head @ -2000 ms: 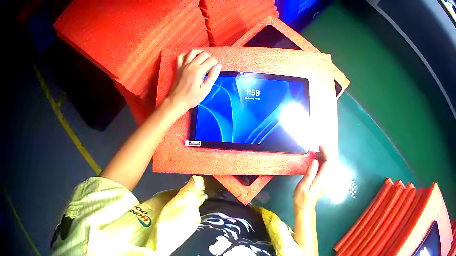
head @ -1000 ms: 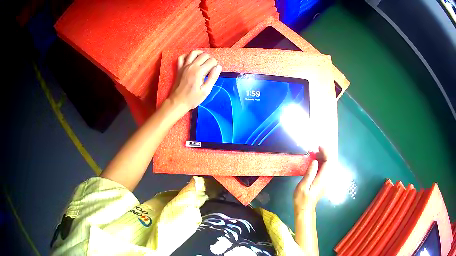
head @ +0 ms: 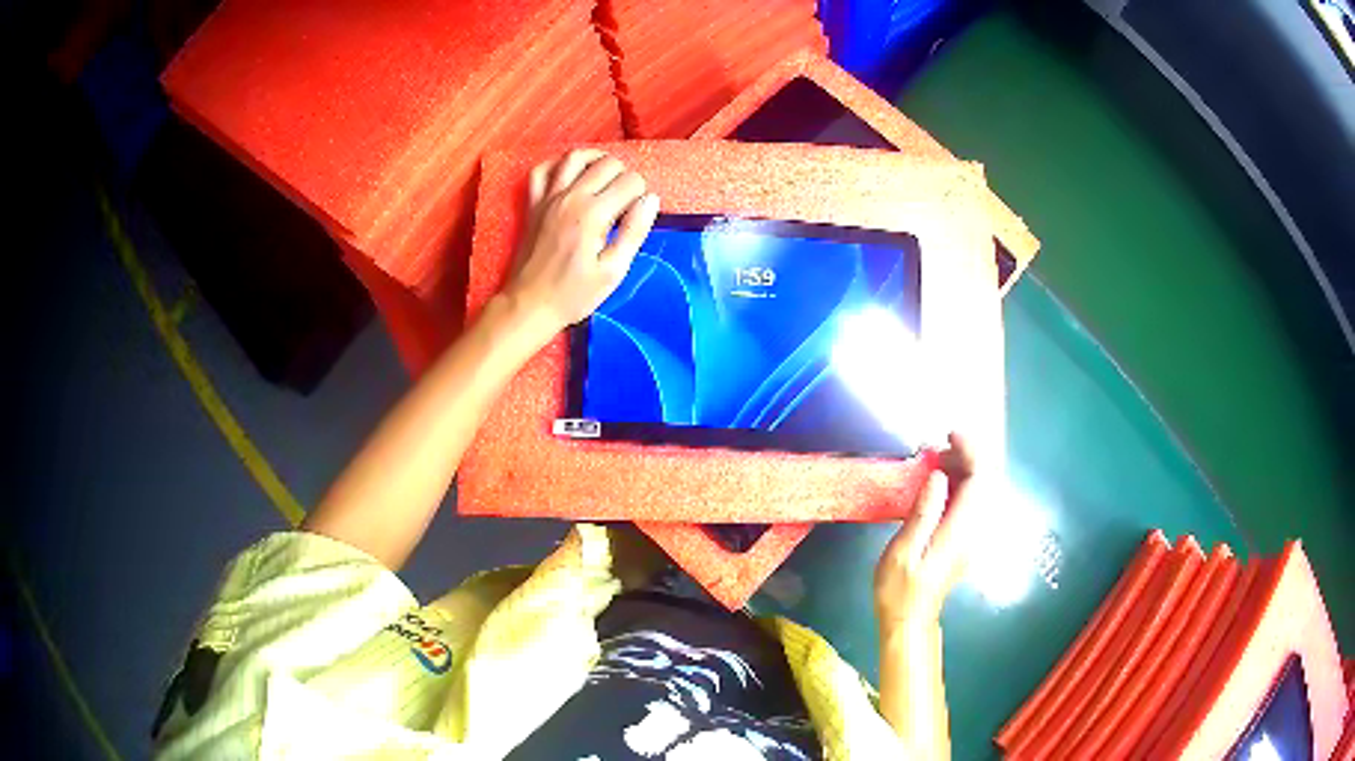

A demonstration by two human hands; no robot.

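Observation:
A tablet (head: 743,350) lies in the frame-like recess of an orange-red foam sheet (head: 669,483). Its screen shows a blue lock screen with white clock digits and strong lamp glare at the right. A small white label (head: 577,428) sits at its lower left corner. My left hand (head: 580,231) rests on the tablet's upper left corner and the foam, fingers bent; whether it grips is unclear. My right hand (head: 933,520) has its fingertips at the foam's lower right edge, near the tablet's corner. Its grip is partly hidden by glare.
Another foam sheet (head: 725,572) with a dark tablet lies turned underneath. A tall foam stack (head: 387,119) stands at the upper left. More foam sheets (head: 1137,654) with a tablet lie at the lower right on the green bench (head: 1144,238). A blue object (head: 877,37) is behind.

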